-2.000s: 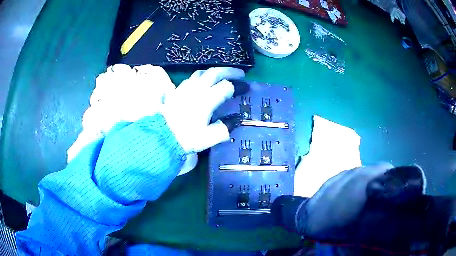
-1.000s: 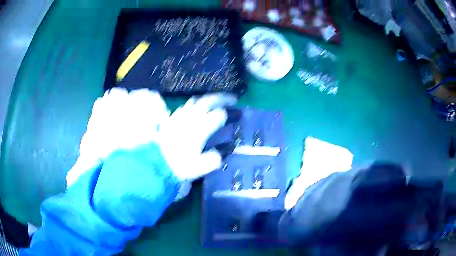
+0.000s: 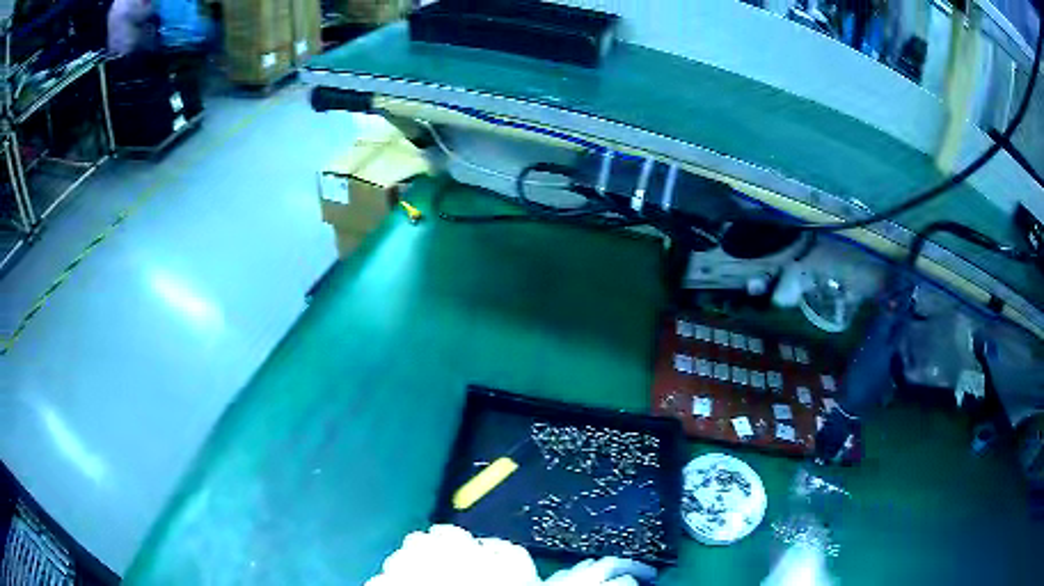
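The black screw tray [image 3: 456,458] lies low in the middle of the view, with many small screws and a yellow-handled tool [image 3: 485,483] in it. My left hand [image 3: 603,572], in a white glove, shows only as a sliver at the bottom edge by the tray's near side. Its fingers are cut off and its grip is hidden. A white cloth [image 3: 458,561] lies beside it. A white round dish [image 3: 722,499] with small silvery parts stands right of the tray. My right hand is not in view. A blurred white shape [image 3: 801,568] at the bottom edge is unclear.
A reddish-brown board [image 3: 733,389] with rows of pale squares lies beyond the dish; a dark-ended bluish shape touches its right end. A clear bag [image 3: 807,529] lies right of the dish. Behind are cables, a raised green bench [image 3: 733,103] with a black bin [image 3: 515,32], and a cardboard box [image 3: 355,206].
The view has tilted up and away. The jig with the transistors, my left forearm and the dark screwdriver with my right hand have left the picture. The far bench and floor have come in.
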